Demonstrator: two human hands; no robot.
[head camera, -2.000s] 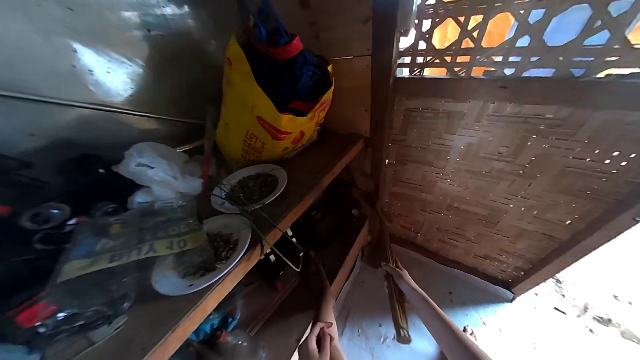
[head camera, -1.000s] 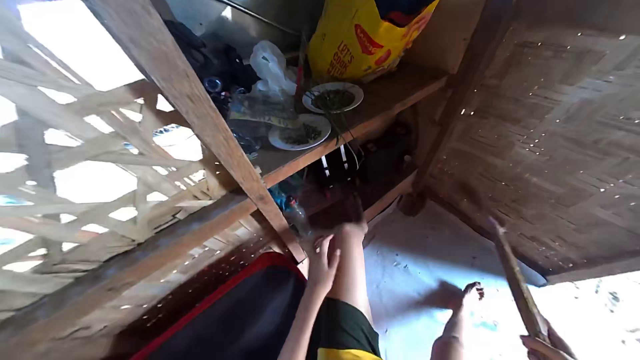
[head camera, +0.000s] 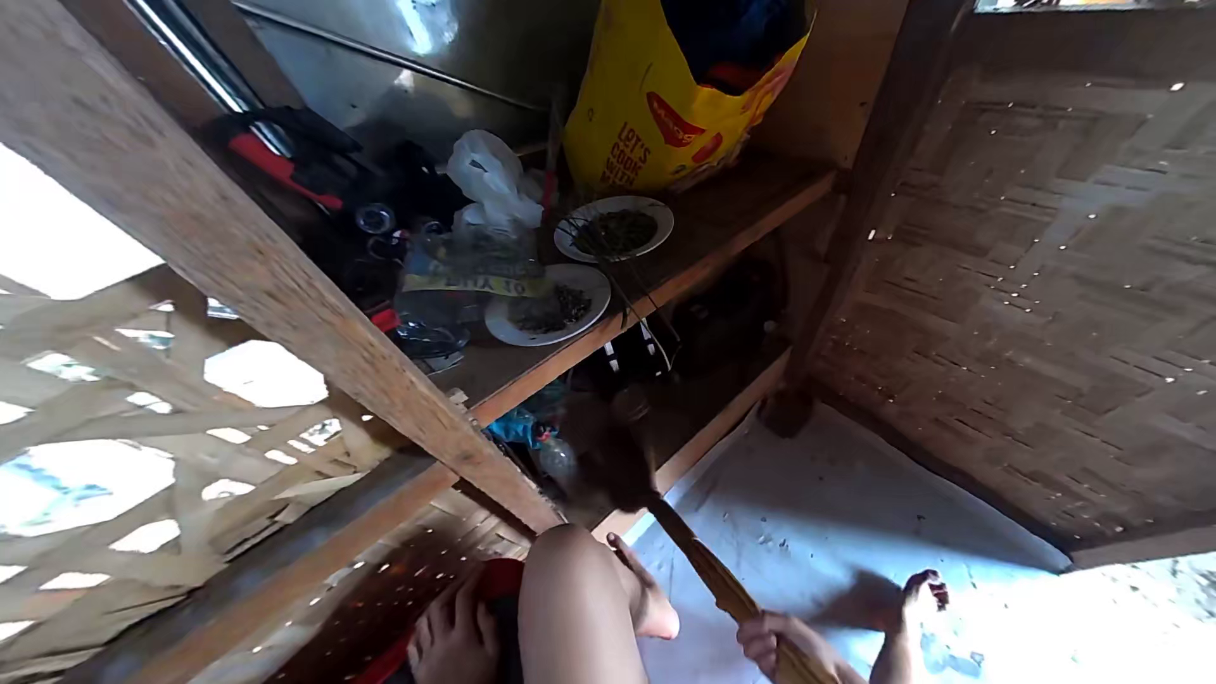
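My right hand (head camera: 784, 646) grips a long yellowish-brown wooden stick (head camera: 708, 570), low in the view. The stick slants up and left, and its far end merges with a dark, blurred shape (head camera: 617, 465) before the lower shelf; what that shape is cannot be told. My left hand (head camera: 456, 632) rests, fingers slightly apart, on a dark surface with a red edge, left of my bent knee (head camera: 575, 589). It holds nothing that shows. Above, on the wooden shelf (head camera: 741, 237), two white plates (head camera: 503, 328) (head camera: 665, 233) hold dark dried plant bits and stalks.
A yellow bag (head camera: 608, 104), a white plastic bag (head camera: 489, 176) and clear plastic packaging (head camera: 470, 280) stand on the shelf. A wooden post (head camera: 285, 285) crosses the left side. A woven wall (head camera: 1026, 285) rises at right, above the pale floor (head camera: 807, 513), where my bare foot (head camera: 921, 598) rests.
The stick in my right hand has swung left from the right side, to before the lower shelf. My left hand has left my knee for the red-edged surface. The view has shifted.
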